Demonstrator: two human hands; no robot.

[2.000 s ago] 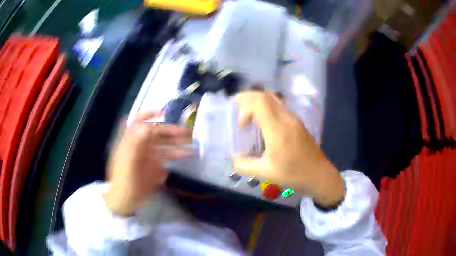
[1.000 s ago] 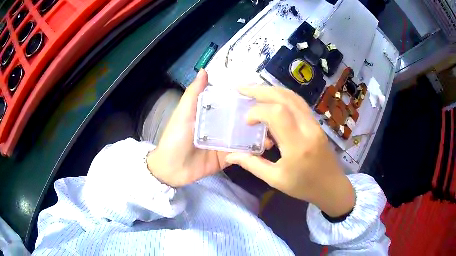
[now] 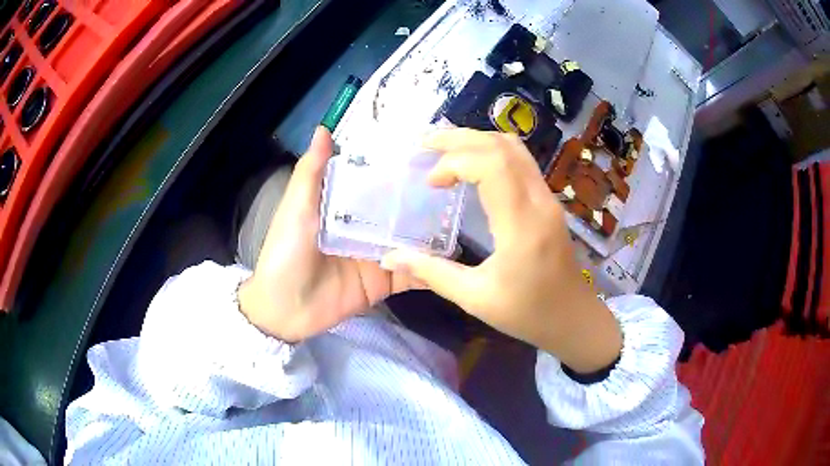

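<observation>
A clear, shallow plastic box (image 3: 387, 214) with a few small dark parts inside is held in front of me. My left hand (image 3: 314, 264) supports it from the left and below. My right hand (image 3: 510, 237) grips its right side, thumb at the lower edge and fingers over the top. Behind it, a round yellow-centred part (image 3: 514, 115) with a silver rim sits in the black fixture (image 3: 471, 98) on the white machine bed. Whether the box lid is fully closed I cannot tell.
A brown fixture (image 3: 593, 177) with pale pads is right of the black one. A white scrap (image 3: 661, 144) lies beyond. A green stick-like object (image 3: 341, 102) lies by the machine's left edge. Red foam trays (image 3: 96, 82) with dark round units stand left; more red trays (image 3: 760, 400) stand right.
Both hands and the clear box have shifted slightly left in view, still together. Two seconds ago the hands were blurred over the machine's front. The view has since turned, showing the brown fixture.
</observation>
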